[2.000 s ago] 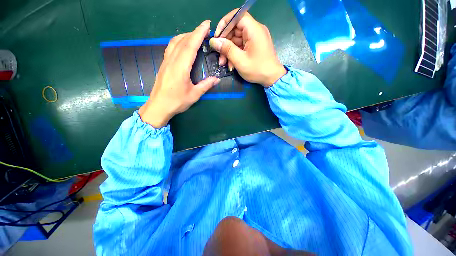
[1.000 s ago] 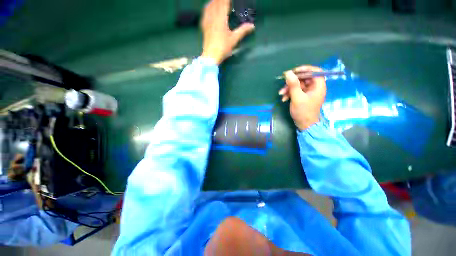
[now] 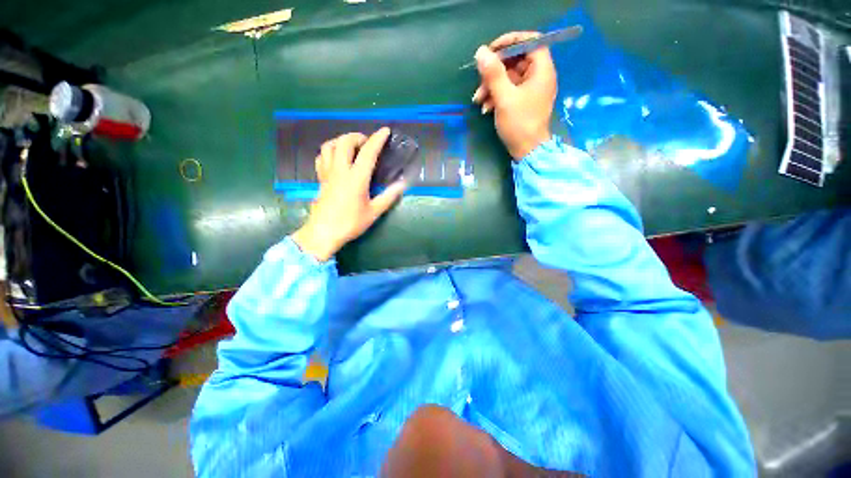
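My left hand (image 3: 347,191) holds a black plastic housing (image 3: 398,161) between thumb and fingers, over the dark adhesive strips (image 3: 300,154). The strips lie in a row on a blue backing film (image 3: 373,113), and my hand and the housing hide part of them. Small white marks show near the film's right end. My right hand (image 3: 523,93) is raised to the right of the film and holds metal tweezers (image 3: 551,40). The tweezers' tip points left and touches nothing visible.
Shiny loose blue film (image 3: 644,117) lies right of my right hand. A black-and-white strip sheet (image 3: 804,103) is at the far right. A rubber band (image 3: 190,170), a red-and-white cylinder (image 3: 110,112) and cables are left. Pale scraps (image 3: 257,22) lie beyond. Another person's blue sleeve (image 3: 784,275) is right.
One second ago my left hand reached to the far side beside a black part. It is now back over the strips with a housing. My right hand still holds the tweezers. The view has shifted.
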